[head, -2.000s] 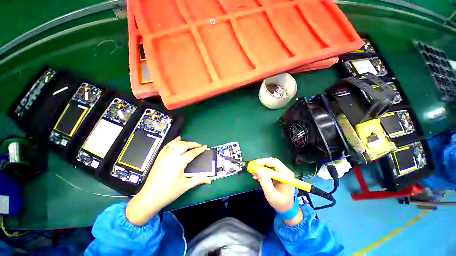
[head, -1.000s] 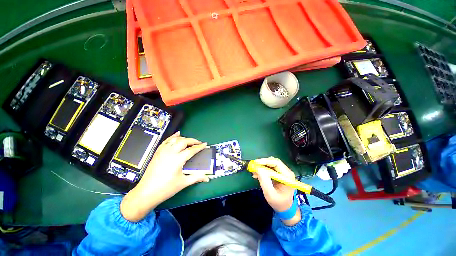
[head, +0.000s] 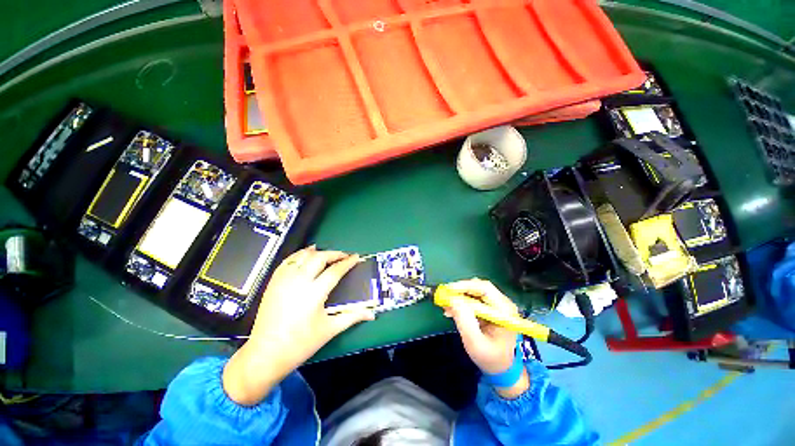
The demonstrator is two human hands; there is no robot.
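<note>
A phone board assembly (head: 401, 272) lies flat on the green mat, near the bench's front edge. Its dark rectangular panel (head: 356, 286) is at the left and the white and blue-black board part at the right. My left hand (head: 301, 305) holds the assembly from the left, fingers above and thumb below the panel. My right hand (head: 481, 327) grips the yellow handle of a soldering iron (head: 501, 319). Its thin tip points left onto the board's component area. Whether it touches is too small to tell. A blue strap (head: 506, 375) circles my right wrist.
A black carrier tray (head: 186, 242) with several boards is at left, solder wire (head: 144, 327) below it. Stacked orange-red trays (head: 375, 144) are behind. At right are a whitish cup (head: 491, 158), a black fan unit (head: 553, 231), a yellow block (head: 660, 248) and more boards (head: 716, 283).
The iron's tip has shifted slightly on the board. My left hand still holds the assembly in nearly the same place. The view has moved a little.
</note>
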